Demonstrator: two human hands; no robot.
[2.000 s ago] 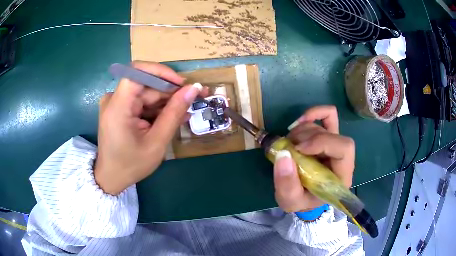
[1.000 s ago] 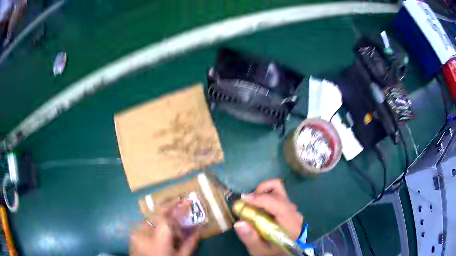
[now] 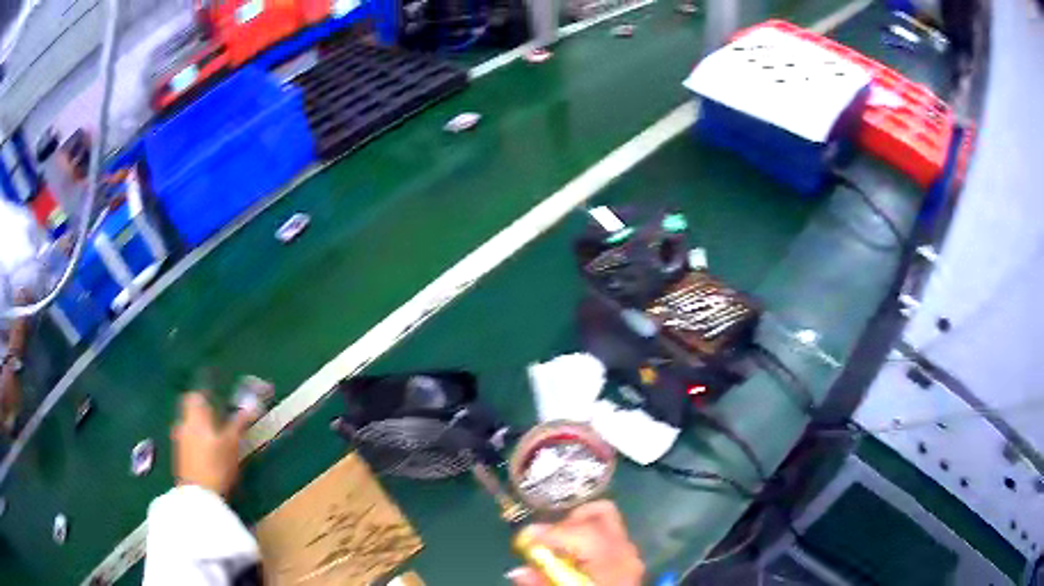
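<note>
My left hand [image 3: 206, 446], blurred, reaches out to the pale rail, with a small watch housing [image 3: 253, 396] at its fingertips; a dark blur above the fingers may be the tweezers. My right hand [image 3: 595, 547] is at the bottom, closed around the yellow film-wrapped soldering iron [image 3: 550, 557]. The iron's shaft points up and left, beside the left side of the round tip-cleaning tub [image 3: 563, 469], which holds silvery shavings. The holding fixture is cut off by the bottom edge; only a scrap shows.
The marked cardboard sheet [image 3: 338, 529] lies between my hands. The fume fan [image 3: 414, 426] stands behind it. White wipes [image 3: 601, 406] and black stands with cables lie beyond the tub. Past the pale rail [image 3: 481, 261] several housings lie on green. Blue bins and part of a person are far left.
The view has swung up and to the right. My left hand has moved from the fixture out to the rail. The iron, still in my right hand, is now beside the tub.
</note>
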